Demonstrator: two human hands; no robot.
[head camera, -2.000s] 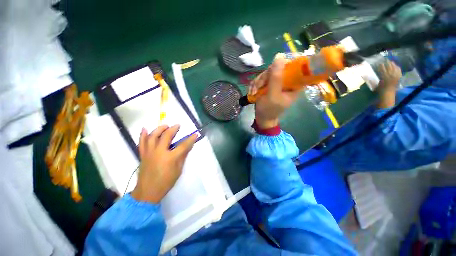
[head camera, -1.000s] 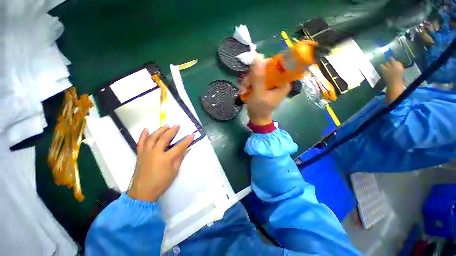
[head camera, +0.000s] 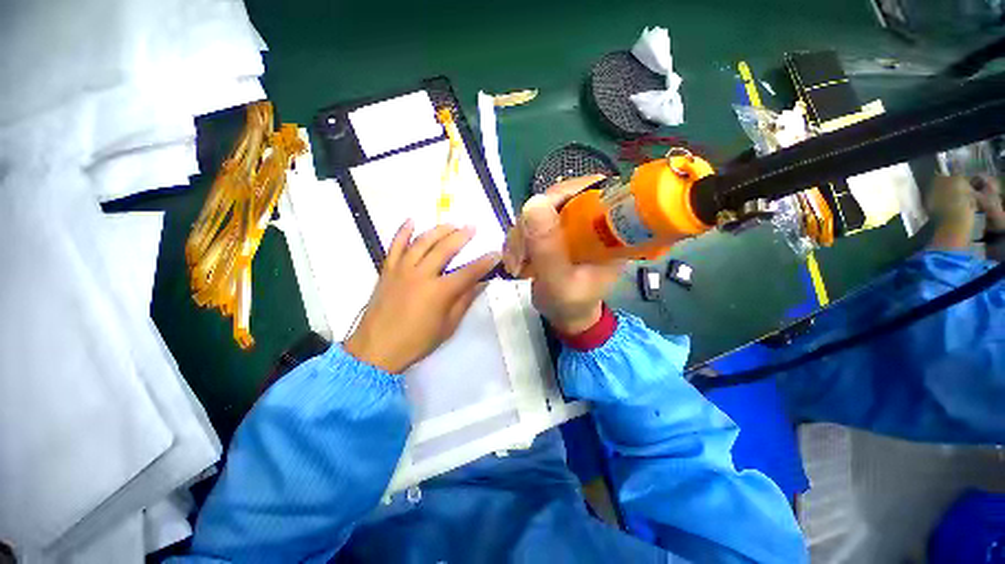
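Note:
The tablet unit, black-bordered with white panels, lies on a white work pad. An orange-yellow flex cable runs down its upper panel. My left hand rests on the unit's lower end with fingers spread, the thumb side near the lower right corner. My right hand is closed around the orange electric screwdriver, held sideways. Its tip end is at the unit's lower right corner, close to my left fingertips; the fingers hide the bit. I cannot see a screw.
A flex cable bundle and white foam sheets lie at left. Two dark round dishes are behind the screwdriver, one with white tissue. Two small modules lie right of my right hand. Another person's hands are at far right.
My right hand has brought the screwdriver from the near dish leftward to the unit's lower right corner. My left hand stays on the unit. The whole view has shifted, and the small modules now show.

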